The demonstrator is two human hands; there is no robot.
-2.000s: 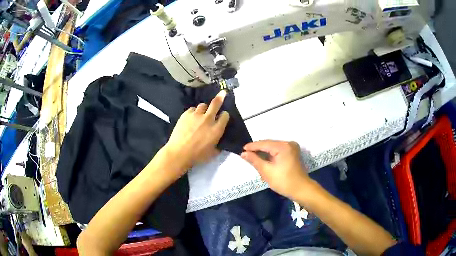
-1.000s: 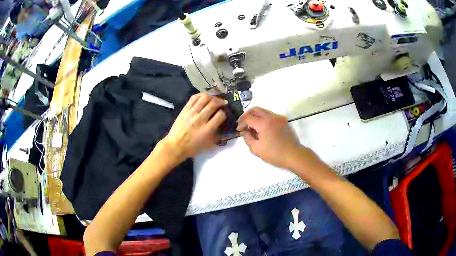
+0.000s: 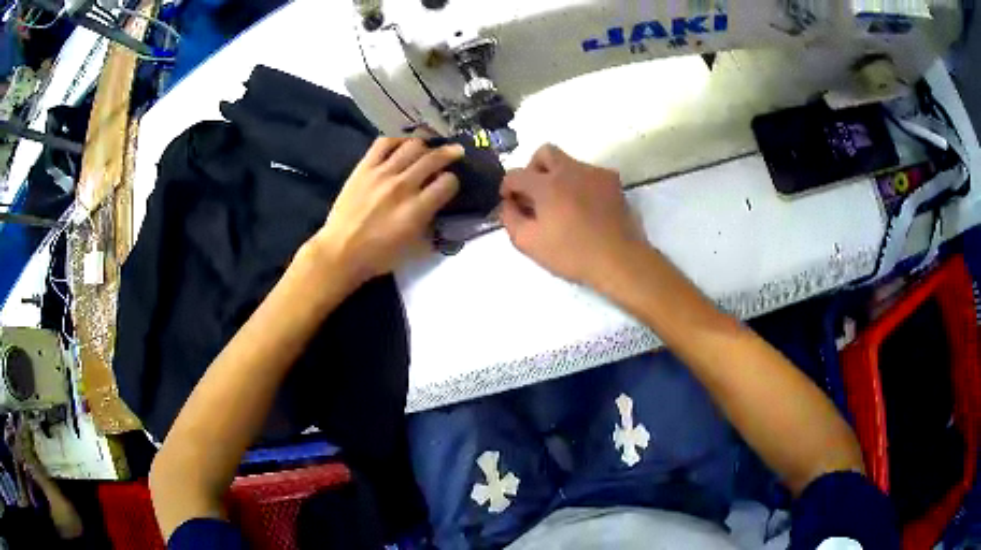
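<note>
A large black garment body (image 3: 237, 236) lies bunched on the white table left of the needle and hangs over the front edge. Its upper right part runs under the presser foot area (image 3: 489, 138) of the white sewing machine (image 3: 645, 70). My left hand (image 3: 393, 204) grips the black cloth just left of and in front of the presser foot, fingers bent. My right hand (image 3: 565, 215) pinches the right edge of the cloth, close to my left hand. The needle tip is hidden. Whether a separate small piece lies there, I cannot tell.
A dark phone (image 3: 823, 147) lies at the machine bed's right end, beside white tape loops (image 3: 914, 204). A red basket (image 3: 861, 397) stands at lower right, another red basket (image 3: 290, 500) at lower left. A worn wooden board (image 3: 102, 279) runs along the left.
Both hands have come together near the presser foot; the cloth edge, earlier stretched toward the front right, is now gathered between them. The white gap on the garment has narrowed. The camera view has shifted.
</note>
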